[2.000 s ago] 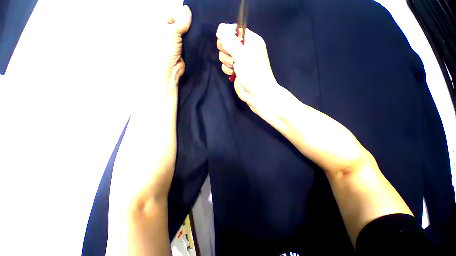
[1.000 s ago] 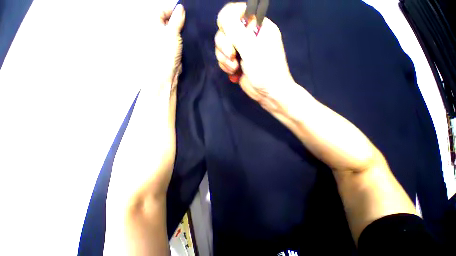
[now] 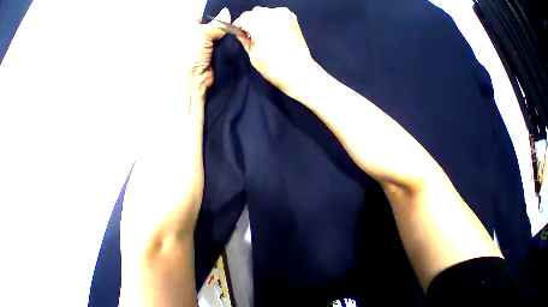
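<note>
A dark navy coat (image 3: 360, 78) lies spread before me, with folds running down from my hands. My left hand (image 3: 210, 54) grips the coat's edge at the upper left. My right hand (image 3: 270, 42) is closed around small snips (image 3: 231, 27) with a reddish handle, mostly hidden in the fingers. The metal blades point left and lie at my left thumb, by the cloth edge. What the tips touch is too small to tell.
A white tabletop (image 3: 72, 120) lies to the left, strongly overexposed. A stack of narrow black strips (image 3: 511, 54) is at the far right, with thin reddish sticks below it. A printed white and yellow item (image 3: 215, 285) shows through the gap in the coat.
My right hand has moved left, up against my left hand, and the blades have turned from pointing up to pointing left. My left hand still holds the cloth edge, slightly lower.
</note>
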